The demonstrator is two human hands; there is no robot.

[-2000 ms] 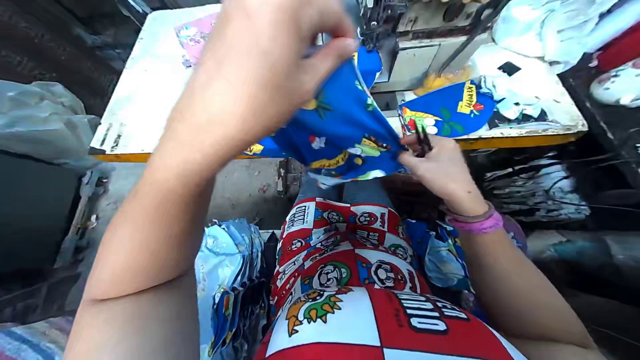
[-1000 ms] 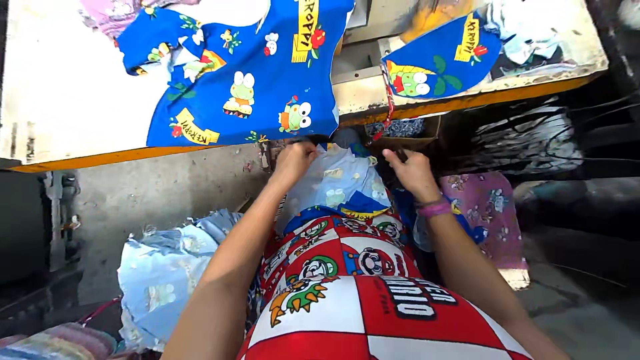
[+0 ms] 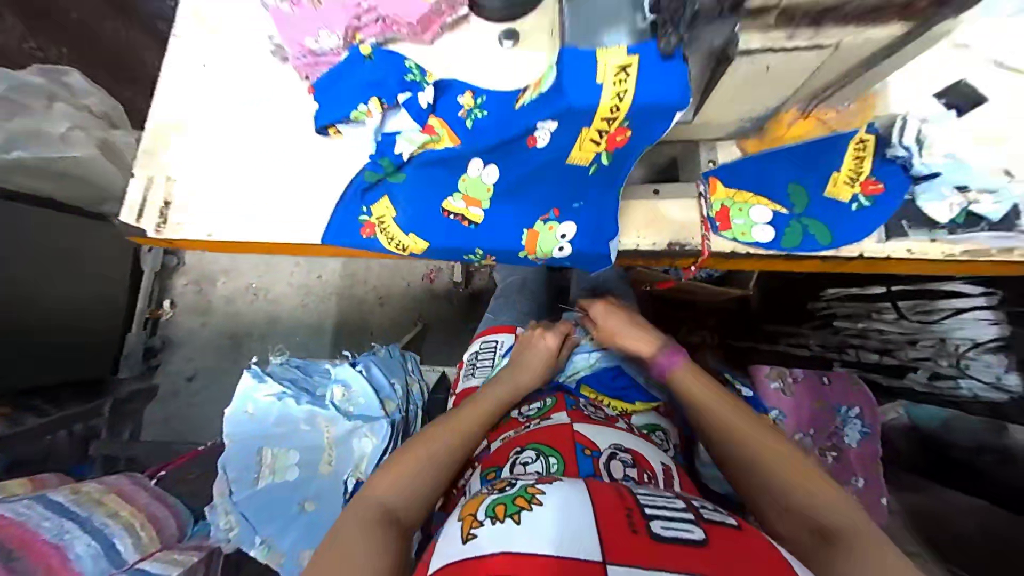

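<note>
Over my lap, my left hand (image 3: 546,349) and my right hand (image 3: 620,326) are close together, both pinching light blue printed fabric (image 3: 582,358). A thin pointed metal tool, perhaps thread snips, shows at my right fingers. Blue fabric with yellow print (image 3: 616,388) lies under the light piece on my thighs. Beyond my hands, a sewn blue frog-print cloth piece (image 3: 512,168) lies spread on the white table, its front edge hanging over the rim. A rounded blue frog-print piece (image 3: 808,196) rests on the table at the right.
The sewing machine (image 3: 688,48) stands at the table's back, beside pink fabric (image 3: 360,24). Light blue cut pieces (image 3: 296,448) hang in a stack at my left; pink floral fabric (image 3: 824,432) hangs at my right. The table's orange front edge (image 3: 264,248) runs across above my lap.
The blue frog-print piece, held up in my hands two seconds ago, now lies on the table. My hands have come down to my lap and moved together on the light blue fabric.
</note>
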